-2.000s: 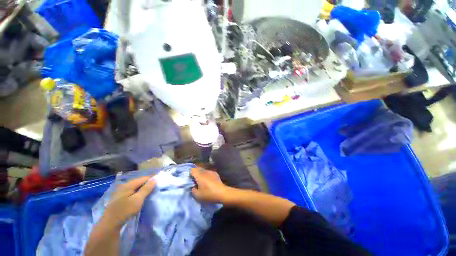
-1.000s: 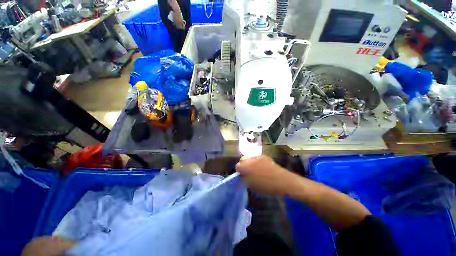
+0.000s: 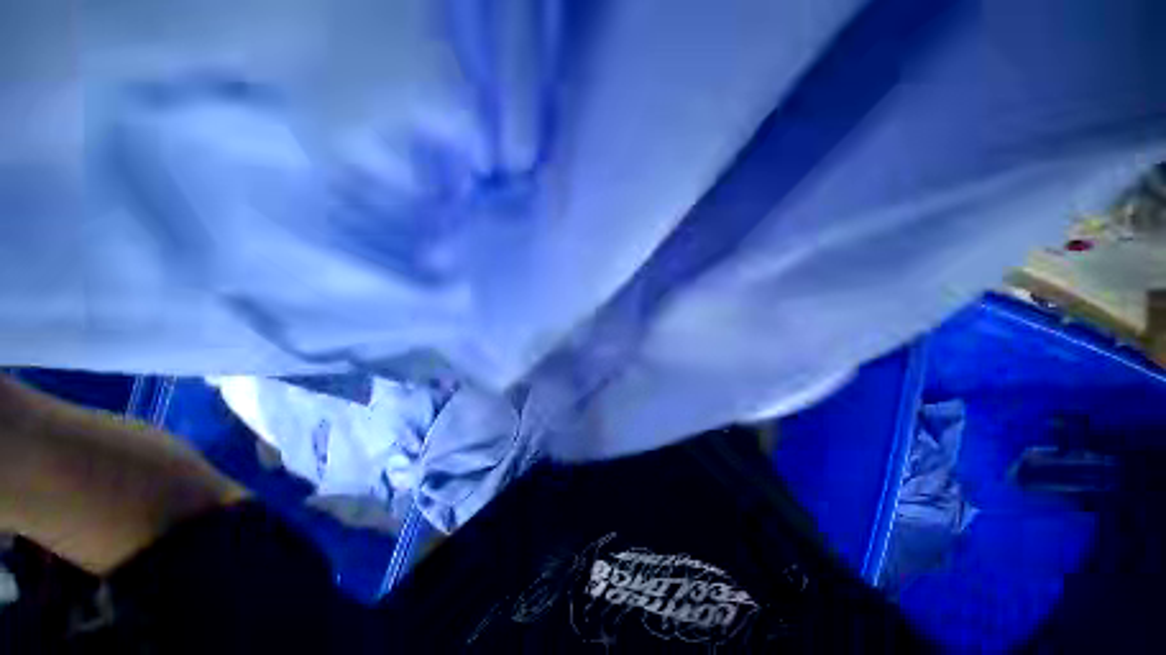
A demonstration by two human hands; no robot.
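A pale blue cloth, likely a shirt or shirt panel, is spread wide and close to the camera. It covers the upper and middle part of the head view and is blurred, with long folds running down to a point near the centre. My left forearm shows at the lower left, but my left hand is not visible. My right hand and arm are not visible either. The cloth hides the machine and its head.
More pale blue cloth lies bunched below the spread piece, by the left blue bin. The right blue bin holds a few blue pieces. A table edge shows at the far right.
The cloth has risen from low in front of me and now fills most of the view. Both hands have gone out of sight. The view has tipped down towards my dark shirt.
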